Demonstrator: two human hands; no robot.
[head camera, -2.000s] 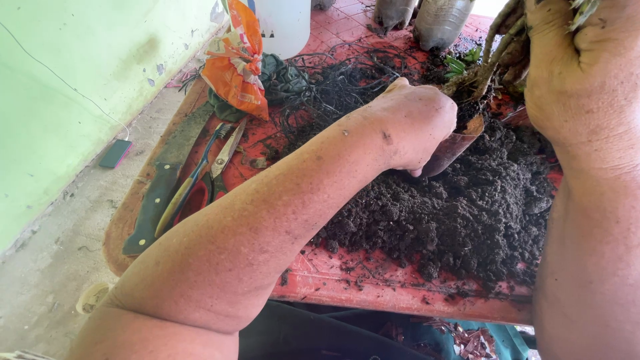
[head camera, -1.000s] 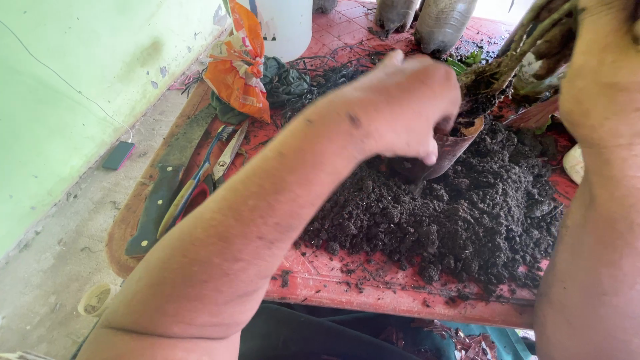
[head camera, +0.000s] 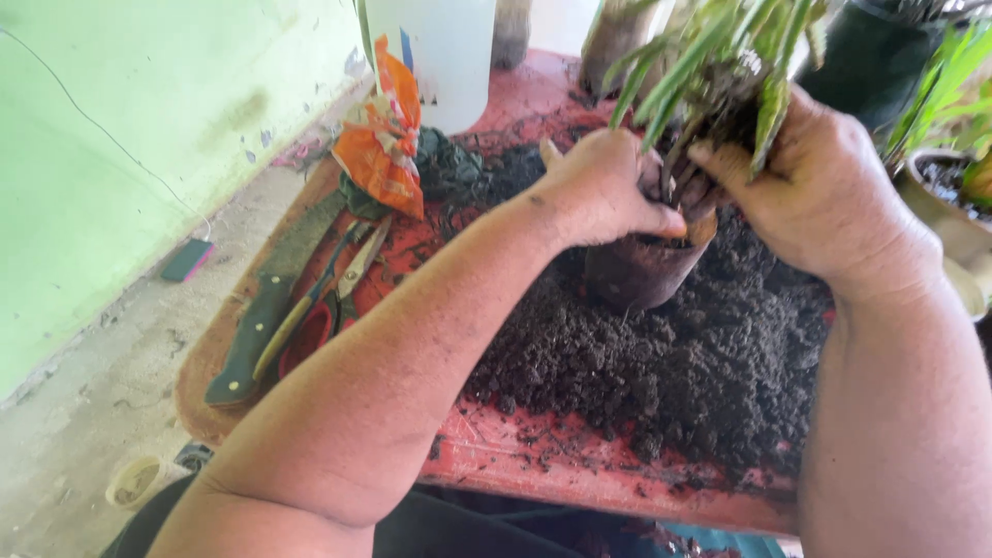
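A small dark pot (head camera: 639, 275) stands in a heap of dark soil (head camera: 659, 356) on the red table (head camera: 496, 457). Just above it my right hand (head camera: 821, 186) grips a green-leaved plant (head camera: 697, 77) by its base, with stems and roots hanging toward the pot's mouth. Reaching in from the left, my left hand (head camera: 612, 186) is at the pot's rim, its fingers around the lower stems and roots. The fingertips and the inside of the pot are partly hidden.
At the left lie a black-handled knife (head camera: 252, 337) and red-handled scissors (head camera: 353, 271). Behind them are an orange plastic bag (head camera: 384, 147) and a white container (head camera: 438, 62). A potted plant (head camera: 942, 178) stands at the right; a phone-like device (head camera: 187, 260) lies beside the wall.
The plant's leaves, out of view or barely visible before, now show above the pot. My left hand has come to the stems at the pot's mouth. The view has shifted.
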